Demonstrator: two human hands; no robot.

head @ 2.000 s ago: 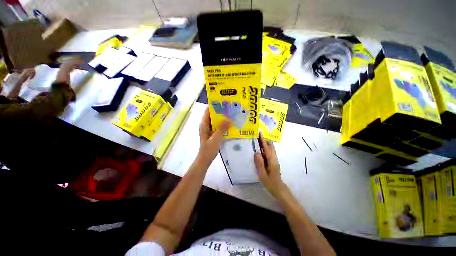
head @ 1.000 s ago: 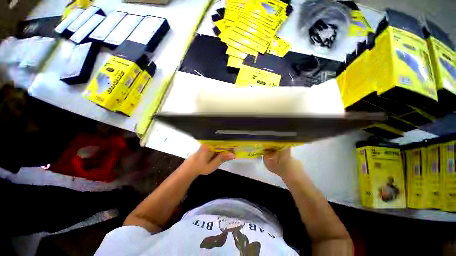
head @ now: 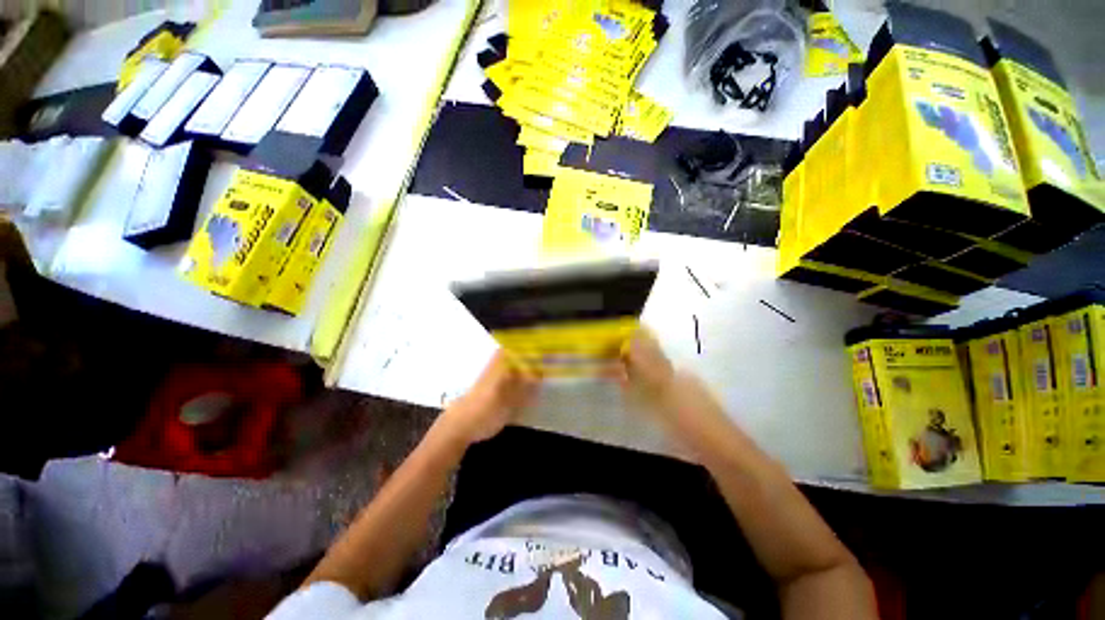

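Observation:
A yellow retail box with a black top panel point(head: 560, 317) is held in front of my body above the white table's near edge. It is blurred, and its black panel faces up toward the camera. My left hand point(head: 494, 394) grips its left side. My right hand point(head: 648, 367) grips its right side. The fingers behind the box are hidden, and whether its flaps are open cannot be told.
Flat cartons point(head: 570, 73) lie fanned behind the box. A bag of hangers point(head: 745, 67) is at the back. Stacked open cartons point(head: 951, 133) and finished boxes point(head: 927, 412) stand right. Inner tray boxes point(head: 164, 194) are left. Black slivers point(head: 697, 334) lie on the table point(head: 776, 412).
The carton was first held upright facing me, then tilted close to the camera. Now it is lower and farther from the camera, still between both hands. The view has also shifted.

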